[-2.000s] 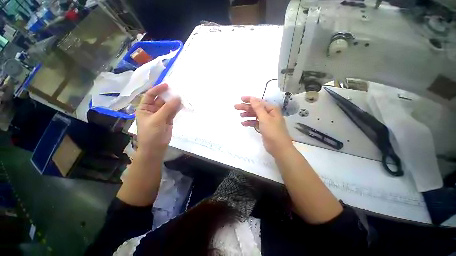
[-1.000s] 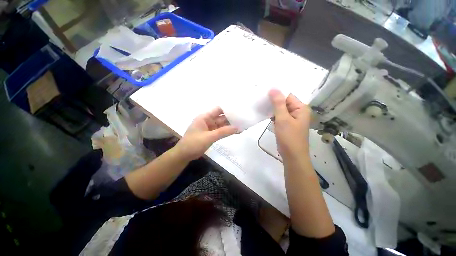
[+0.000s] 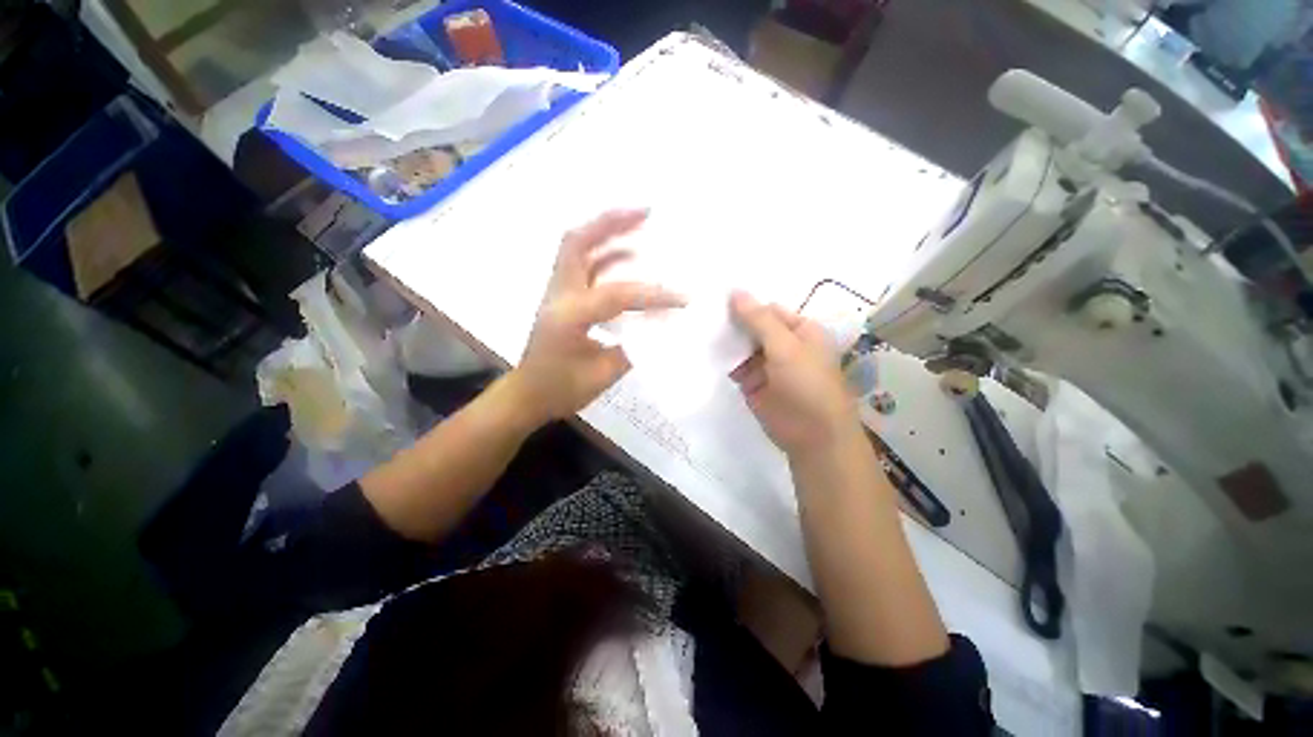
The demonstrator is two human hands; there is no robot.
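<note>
A small white fabric piece (image 3: 703,343) almost vanishes against the white table; its outline is hard to see. My right hand (image 3: 789,369) pinches its right side between thumb and fingers. My left hand (image 3: 579,320) is at its left with fingers spread; the fingertips are near the cloth, and contact is not clear. Both hands are above the table's front part. The sewing machine (image 3: 1066,274) stands to the right of my right hand. Thread snips (image 3: 910,484) lie on its bed, partly behind my right forearm.
Black fabric shears (image 3: 1017,504) lie right of the snips, beside a long white cut piece (image 3: 1097,562). A blue-rimmed basket (image 3: 475,176) with white pieces is at upper left of the white table (image 3: 749,159). Crumpled scraps (image 3: 328,386) hang below the table's left edge.
My left hand has opened from its grip on the cloth and moved up slightly. My right hand has moved left and down, still pinching the cloth. The view had earlier swung toward the left.
</note>
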